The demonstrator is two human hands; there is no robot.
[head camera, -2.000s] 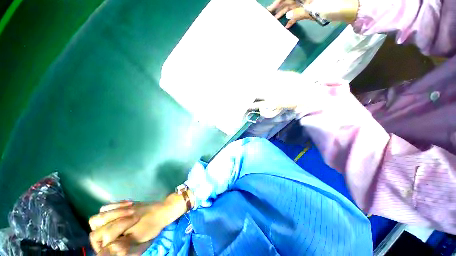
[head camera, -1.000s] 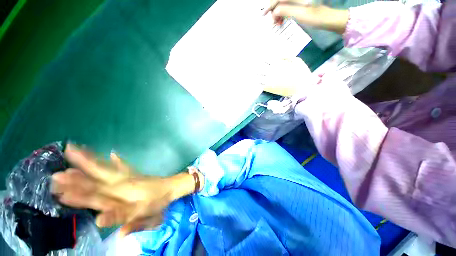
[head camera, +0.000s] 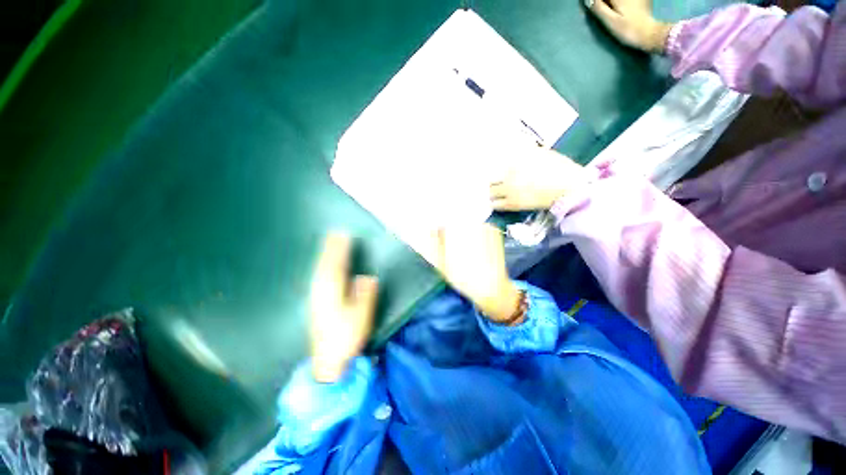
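Observation:
A white paper sheet (head camera: 417, 139), mostly washed out by glare, lies on the green bench top (head camera: 213, 232). A short dark object, possibly a pen part (head camera: 474, 87), shows on its upper part. My left hand (head camera: 341, 306) is empty and blurred over the bench, left of the sheet's lower corner, thumb apart from the fingers. My right hand (head camera: 478, 264), with a reddish-brown bracelet, is at the sheet's lower edge. Its thumb is apart and no held object shows; its fingertips fade into the glare, so contact with the sheet is unclear.
A person in a pink smock (head camera: 668, 269) stands at the right, one hand on the sheet's right edge, the other on the bench farther up. Clear plastic bags (head camera: 88, 390) with dark contents lie at the lower left. A white plastic liner (head camera: 668, 130) drapes over the bench edge.
My right hand has moved from near the bags to the sheet's lower edge. My left hand has come into clear view. The other person's far hand has moved off the sheet, up and right.

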